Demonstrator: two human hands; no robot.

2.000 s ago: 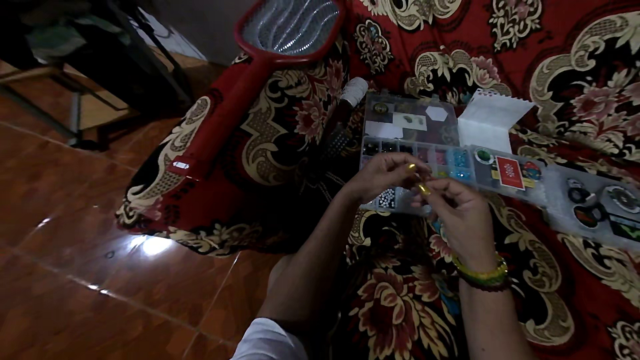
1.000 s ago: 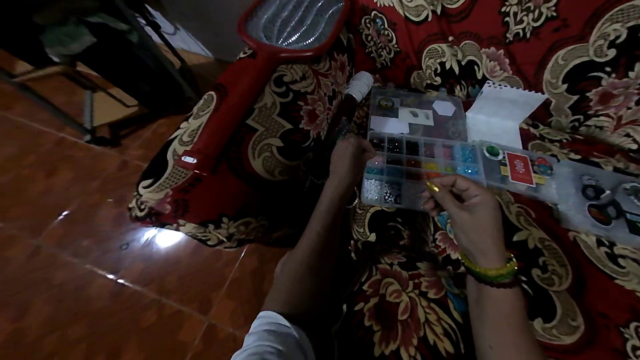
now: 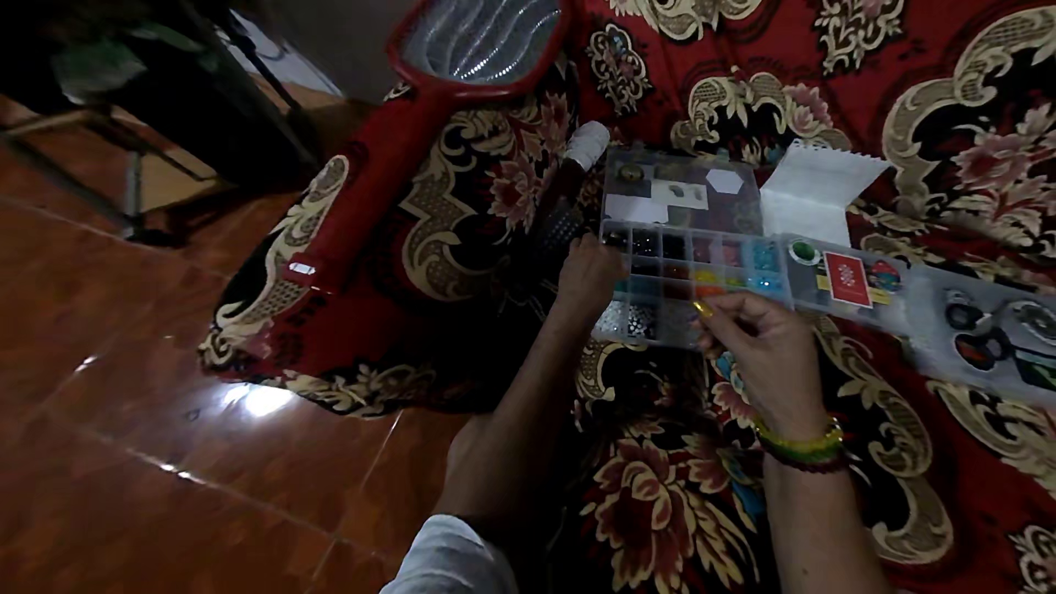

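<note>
A divided clear plastic bead box (image 3: 671,330) lies with its lid (image 3: 726,213) back on the patterned sofa cover; its compartments hold black, red, yellow, orange, turquoise and white beads. My left hand (image 3: 592,271) is at the box's left edge, its fingertips over the left compartments and hidden from view. My right hand (image 3: 763,351) hovers at the front right of the box, thumb and index finger, with golden nails, brought together. Whether something small is pinched there is too dark to tell. A yellow, green and dark red beaded bracelet (image 3: 800,445) circles the right wrist.
A red electric fly swatter (image 3: 363,198) lies on the sofa cover at left. Right of the box are a folded white paper (image 3: 813,194), a case with a red card (image 3: 847,279) and a clear tray (image 3: 940,330) with scissors (image 3: 982,346). A white-wrapped object (image 3: 587,145) lies behind my left hand.
Two seconds ago both hands were together in front of the box. My left hand has since moved left to the box's left compartments, away from the right hand.
</note>
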